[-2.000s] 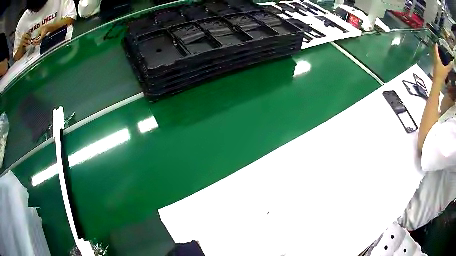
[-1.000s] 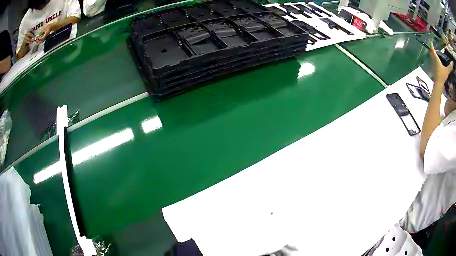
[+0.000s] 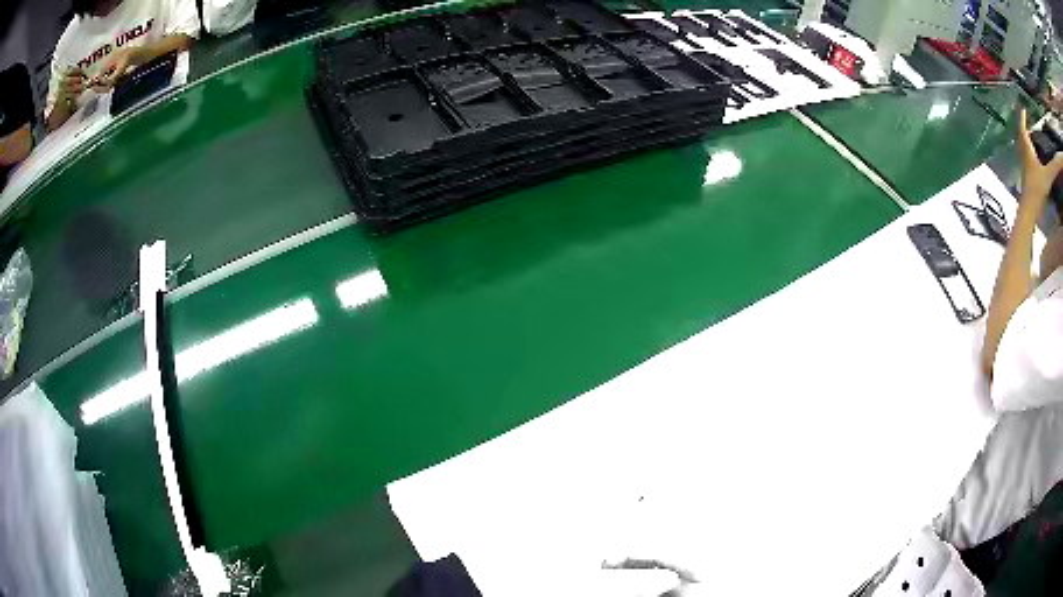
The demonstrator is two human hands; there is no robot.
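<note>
No hand of mine can be made out. A white bench mat (image 3: 723, 432) lies nearest in front of me, its left corner over the green surface. A faint grey-edged shape (image 3: 650, 569) shows on the mat at the bottom edge; I cannot tell what it is. A dark rounded shape (image 3: 441, 577), cut off by the bottom edge, may be a sleeve. A black phone frame (image 3: 945, 272) with an open window at its near end lies on the mat at the far right. Another dark frame-like piece (image 3: 981, 216) lies beyond it.
Stacked black blister trays (image 3: 525, 128) stand on the green belt (image 3: 466, 327). A white strip (image 3: 163, 432) lies across the belt at left. White stacked sheets or trays (image 3: 53, 496) stand at the lower left. People sit at far left (image 3: 117, 53) and right (image 3: 1032, 338).
The view has shifted slightly, so the trays and mat sit a little further right and lower. The grey-edged shape at the bottom edge has come into view.
</note>
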